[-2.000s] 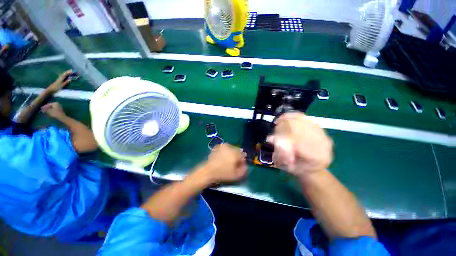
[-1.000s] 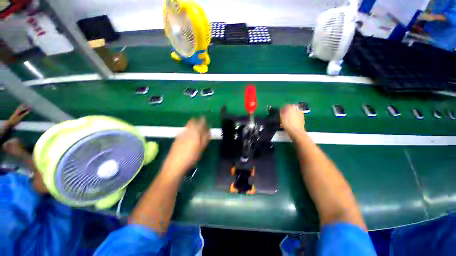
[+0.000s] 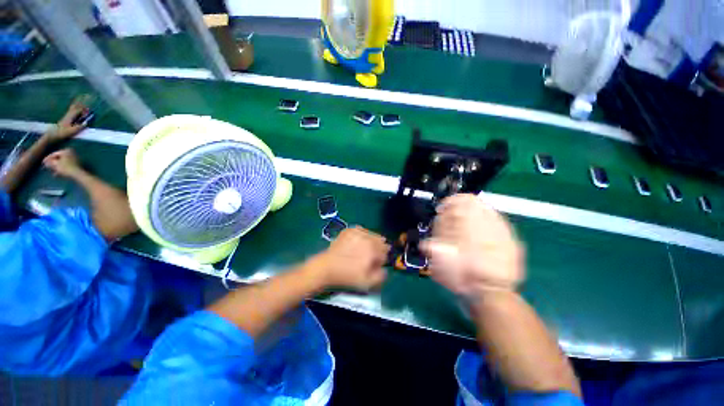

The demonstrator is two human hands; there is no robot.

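The black toggle press fixture [image 3: 456,162] stands in front of me. A dark unit with a light rim [image 3: 414,258] sits in its orange-and-black nest [image 3: 401,263]. My right hand [image 3: 476,246] is curled over the front of the press, slightly blurred. The red press handle is hidden under it. My left hand [image 3: 357,258] is curled at the left side of the nest, its fingertips hidden, so I cannot tell if it holds anything. Two units, one of them [image 3: 327,207] nearer the belt, lie on the green worktop beyond my left hand.
A pale yellow-green fan [image 3: 210,186] stands left of the press. Several units [image 3: 599,176] lie spaced along the green conveyor belt [image 3: 476,127]. A yellow fan [image 3: 357,36], white fan [image 3: 587,59] and black trays [image 3: 675,119] are on the far side. A blue-clad person [image 3: 67,285] sits at left.
From one second ago, my hands have come in from the belt side to the press. The upright red handle is now out of sight under my right hand. A unit now sits in the nest.
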